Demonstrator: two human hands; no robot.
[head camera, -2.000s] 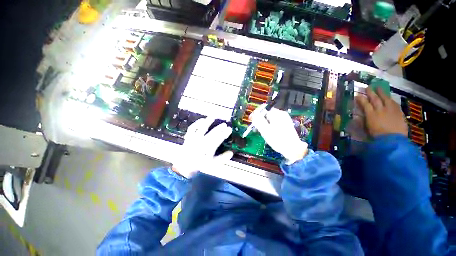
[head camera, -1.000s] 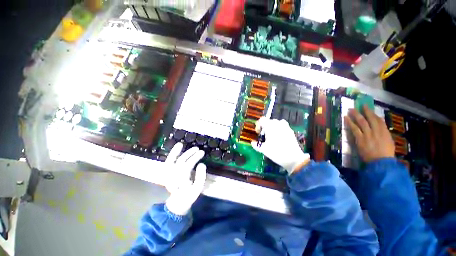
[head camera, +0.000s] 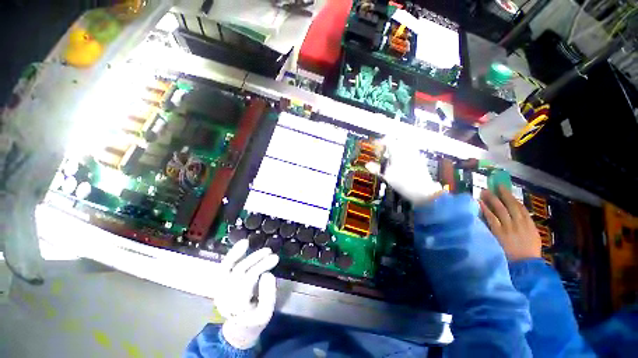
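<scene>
A green circuit board (head camera: 364, 252) lies in its carrier in front of me. It bears white blocks (head camera: 297, 168), three orange-copper wound coils (head camera: 362, 186) and black round capacitors (head camera: 288, 238). My gloved left hand (head camera: 245, 290) is over the front rail below the capacitors, fingers apart and empty. My gloved right hand (head camera: 408, 168) is over the board's far right part, beside the top coil. It is blurred by glare, and whether it holds the pen-like tool cannot be told. My right sleeve hides much of the board's right side.
Another board (head camera: 210, 150) lies to the left beyond a red-brown bar (head camera: 227, 171). A neighbour's bare hand (head camera: 514, 224) is over the board on the right. Behind the line are a heap of small green pieces (head camera: 374, 91), a red bin (head camera: 325, 38) and a white tool cup (head camera: 500, 129).
My right hand has moved away from me, from the board's lower middle to its far edge. My left hand has moved back from the board toward the front rail. The view has shifted.
</scene>
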